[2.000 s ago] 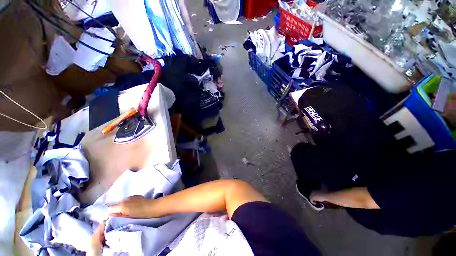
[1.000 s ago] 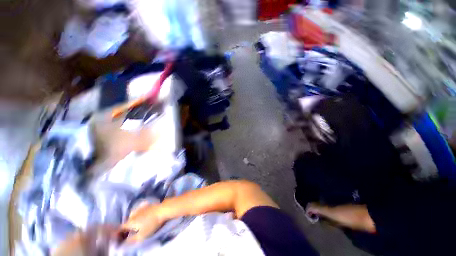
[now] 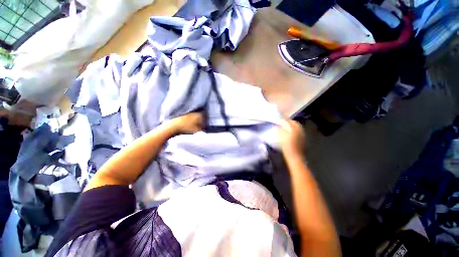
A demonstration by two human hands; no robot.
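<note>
A heap of pale grey-blue garment pieces [image 3: 151, 90] lies on the padded table before me and hangs over its near edge to my lap. My left hand [image 3: 190, 122] is closed on the fabric at the middle of the heap. My right hand [image 3: 291, 136], slightly blurred, pinches the same pale piece [image 3: 241, 108] at its right end. The piece is stretched between both hands, with a straight edge running across. The fingertips of both hands are partly hidden.
A steam iron [image 3: 306, 56] with a red-wrapped hose [image 3: 370, 48] and an orange stick [image 3: 314, 39] rests on the table [image 3: 251, 62]. A dark cloth square [image 3: 307, 10] lies behind. White cloth [image 3: 65, 45] runs along the back left. A dark grey pile [image 3: 35, 170] is at far left.
The view has swung left, so the iron now shows at upper right and the other person is mostly out of view. My hands have moved apart, stretching a pale piece.
</note>
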